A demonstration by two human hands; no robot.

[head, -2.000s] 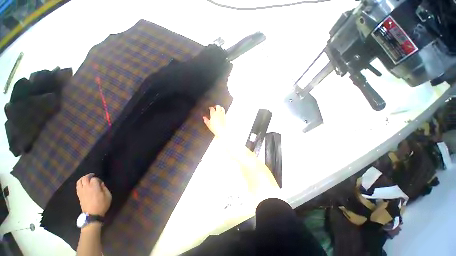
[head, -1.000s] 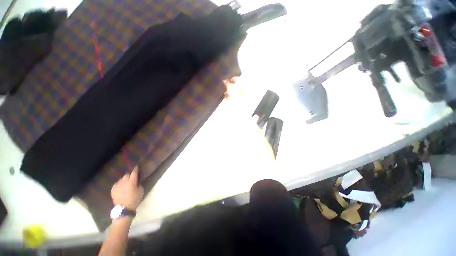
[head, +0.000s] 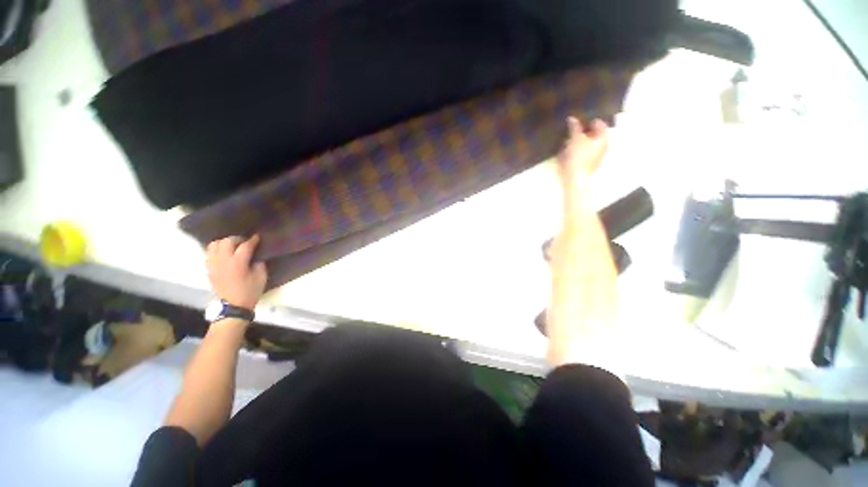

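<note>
Plaid cloth panels (head: 428, 157) in brown, blue and orange lie on the white table. A folded black cloth (head: 362, 86) lies across them. My left hand (head: 238, 269), with a watch on its wrist, grips the near left corner of the plaid cloth. My right hand (head: 582, 150) is at the near right edge of the plaid, its fingers closed on the edge. The near edge shows a darker layer beneath, slightly apart from the top. A faint red line crosses the plaid.
Two dark oblong pieces (head: 626, 213) lie beside my right forearm, partly hidden by it. The cutting machine's base plate (head: 702, 245) and dark handle (head: 834, 321) are at the right. A yellow tape roll (head: 63, 244) is at the left. Scraps (head: 133, 347) lie below the table edge.
The view has turned, so the cloth now lies more level across the top. My left hand has gone from resting on the plaid to gripping its corner. The near edge is folded or shifted slightly.
</note>
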